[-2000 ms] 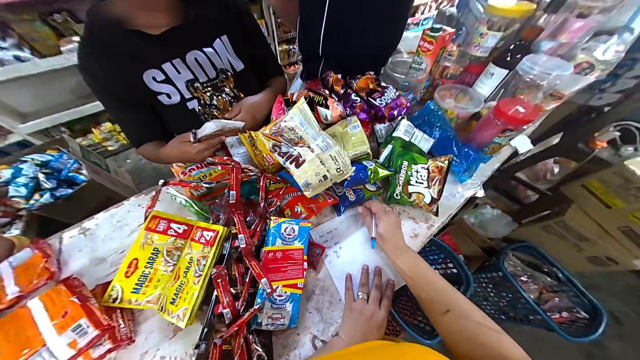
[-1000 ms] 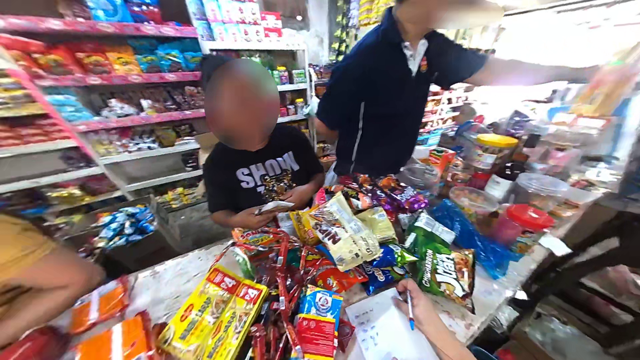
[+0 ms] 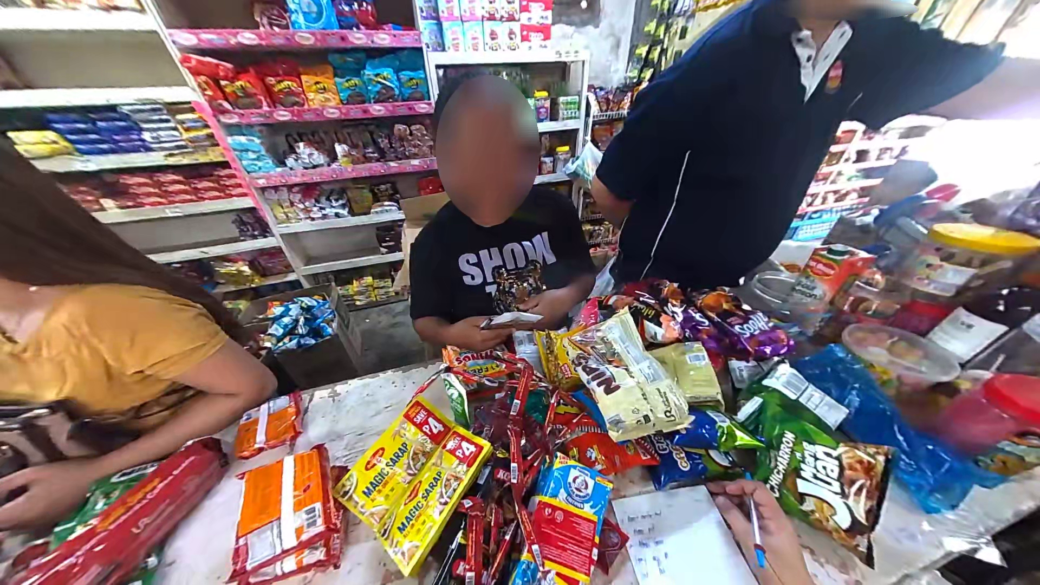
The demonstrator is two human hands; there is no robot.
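My right hand, low at the right, holds a blue-capped pen over the right edge of a sheet of white paper that bears handwriting. My left hand is out of the frame. Left of the paper lie a blue and red milk powder pack, many thin red sachets and yellow Maggi seasoning packs. Beyond the paper is a heap of snack bags, with a cream bag on top. A green chicharron bag lies just right of my hand.
Orange packs and a long red pack lie on the worn white counter. One person in yellow sits at the left; two in dark shirts stand across the counter. Plastic jars and a blue plastic bag are at the right.
My left hand, on the paper two seconds ago, has gone out of view. The view has tilted up towards the shelves and people. The pen stays in my right hand.
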